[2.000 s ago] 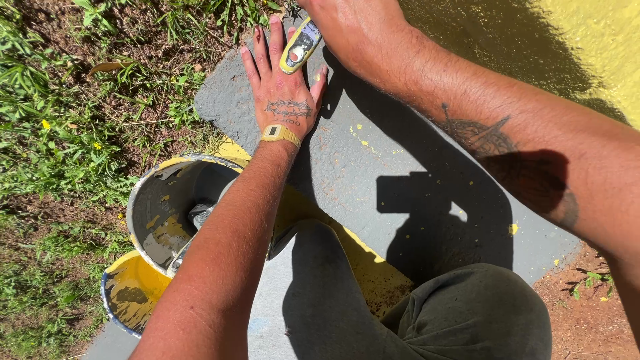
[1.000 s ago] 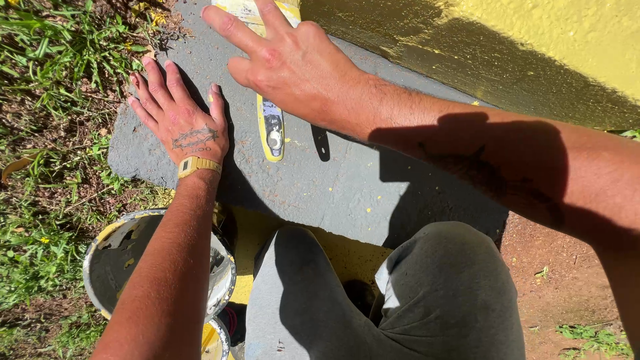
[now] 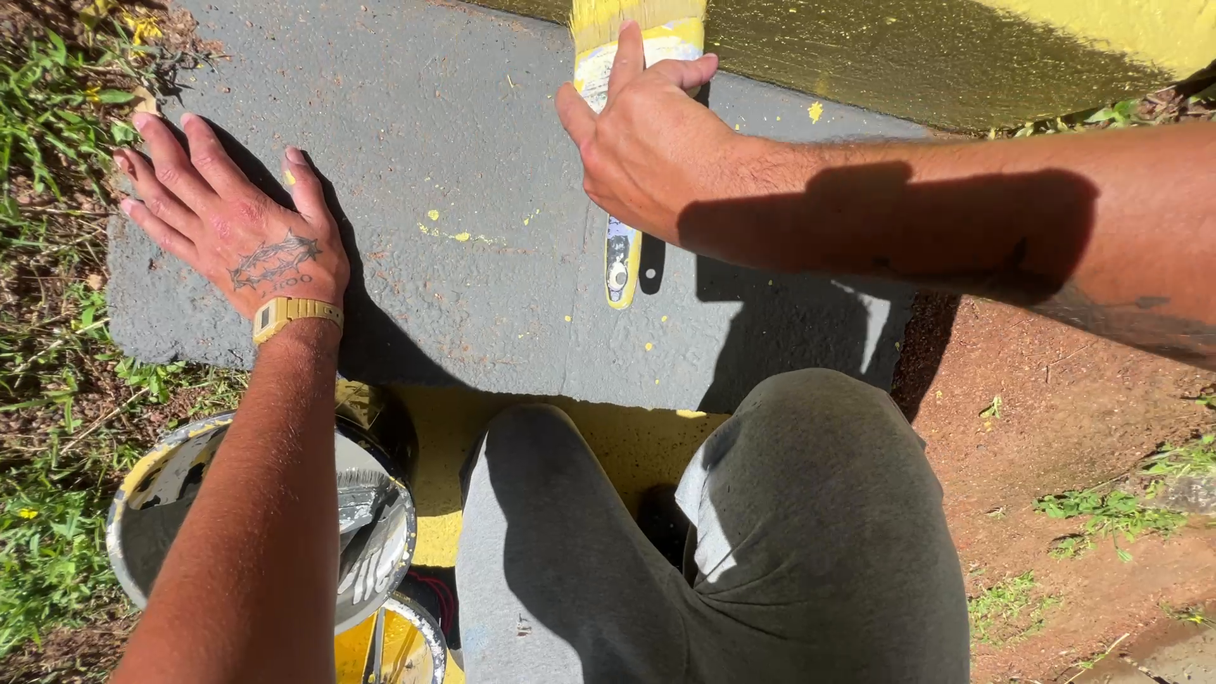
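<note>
My left hand (image 3: 242, 214) lies flat, fingers spread, on the grey-painted slab (image 3: 475, 313) at the left, with a dab of yellow paint on its thumb. My right hand (image 3: 651, 142) grips a wide paintbrush (image 3: 622, 256) near its ferrule; the handle's end pokes out below the palm. The brush's yellow-coated bristles point to the top of the view, at the slab's far edge beside the yellow-painted wall (image 3: 855, 57). Small yellow drops dot the grey surface.
At lower left stands a bucket of grey paint (image 3: 119, 532) with a brush inside. A smaller yellow paint bucket (image 3: 432, 632) is below it. My knees are against the near side, by a yellow surface (image 3: 437, 437). Grass lies left, reddish soil (image 3: 1026, 418) right.
My right hand has moved along the slab with the brush, whose bristles now show at the top. My left hand rests flat throughout. The view has shifted.
</note>
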